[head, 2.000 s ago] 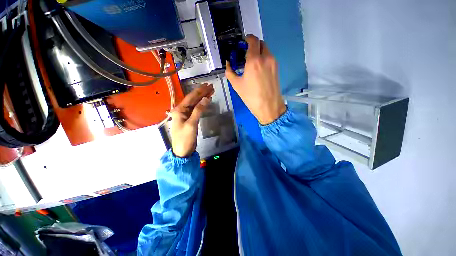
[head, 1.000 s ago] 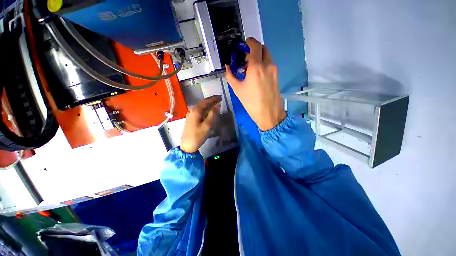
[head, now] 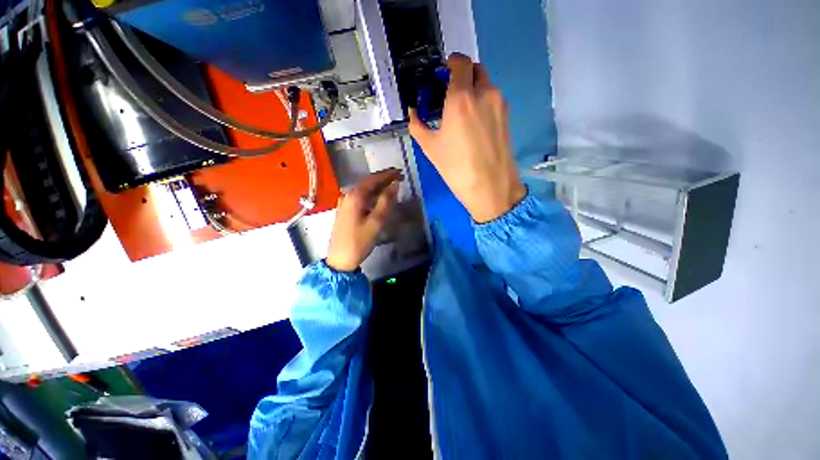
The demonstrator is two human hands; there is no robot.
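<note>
My right hand [head: 472,144] is at the dark open top of the screw feeder [head: 411,31]. Its thumb and fingers are closed around a dark blue object [head: 433,94], seemingly the blue-handled tool; its tip is not visible. My left hand [head: 364,216] is over the grey metal surface [head: 396,238] beside the feeder, fingers partly bent and apart, with nothing visible in it.
An orange-red fixture [head: 256,193] holds a black panel [head: 135,117] at the left, under a blue screwdriving head [head: 234,36] with looping hoses. A black cable chain [head: 54,207] is at far left. A metal-framed stool [head: 706,238] stands by the wall. Wrapping [head: 184,415] lies lower left.
My left hand was spread flatter and farther left two seconds ago; it moved right and its fingers bent. My right hand stays at the feeder with the blue object, only slightly shifted.
</note>
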